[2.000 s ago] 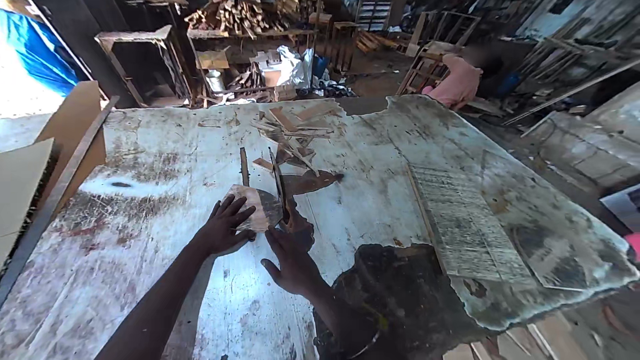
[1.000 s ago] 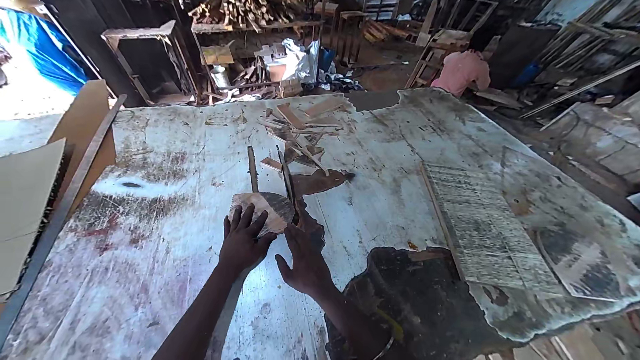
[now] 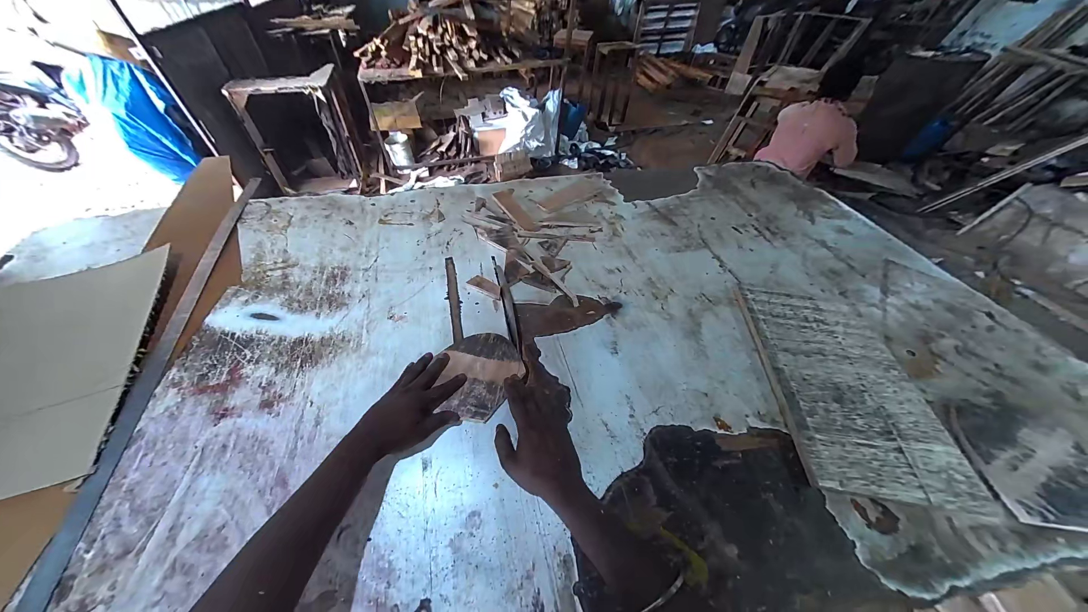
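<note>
A small wooden piece with a curved far edge (image 3: 483, 367) lies flat on the worn, peeling worktable (image 3: 323, 442), a pale band running across it. My left hand (image 3: 416, 406) rests on its left side with the fingers spread. At its right edge is my right hand (image 3: 537, 433), fingers pointing forward and thumb apart; whether it grips anything is unclear. A thin dark blade-like strip (image 3: 507, 302) stands just beyond the right fingertips. To its left, a narrow strip (image 3: 454, 297) reaches away from the wooden piece.
Thin wood offcuts (image 3: 531, 234) lie heaped toward the far edge. A streaked flat board (image 3: 850, 399) is at the right, brown sheets (image 3: 200, 246) and a long metal straightedge (image 3: 161, 365) at the left. A person in a pink top (image 3: 812, 136) is beyond the table's far right corner.
The wooden piece has turned: its pale band, slanting one second ago, now runs nearly crosswise. Both hands stay beside it, the left now more at its left edge. The person in pink has shifted posture.
</note>
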